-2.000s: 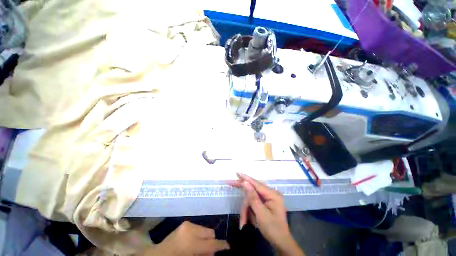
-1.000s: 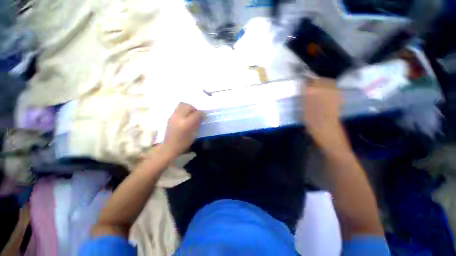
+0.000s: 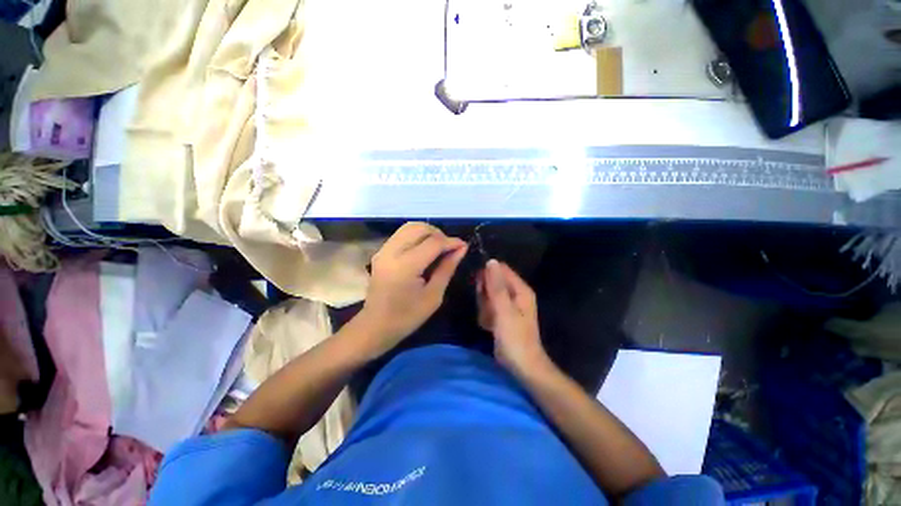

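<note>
My left hand (image 3: 410, 277) is in front of the table's edge, thumb and forefinger pinched; a very fine thread seems to run at its fingertips. My right hand (image 3: 511, 308) is just right of it, fingers closed around a small dark tool (image 3: 478, 244) that looks like thread snips, mostly hidden by the fingers. The two hands are close together. A large cream garment piece (image 3: 212, 128) lies on the left of the table, with a gathered seam; its lower part hangs over the front edge beside my left forearm.
The white table's grey ruler edge (image 3: 464, 176) runs in front of me. A black phone (image 3: 776, 64) and a red stick (image 3: 860, 165) on white paper lie at right. A small dark item (image 3: 451, 96) is at the back. Pink and pale cloth (image 3: 178, 346) is below left, a blue crate (image 3: 756, 464) below right.
The view has tilted down. My right hand has left the phone area and my left hand the table edge; both have come together. The snips seen beside the phone earlier no longer show there.
</note>
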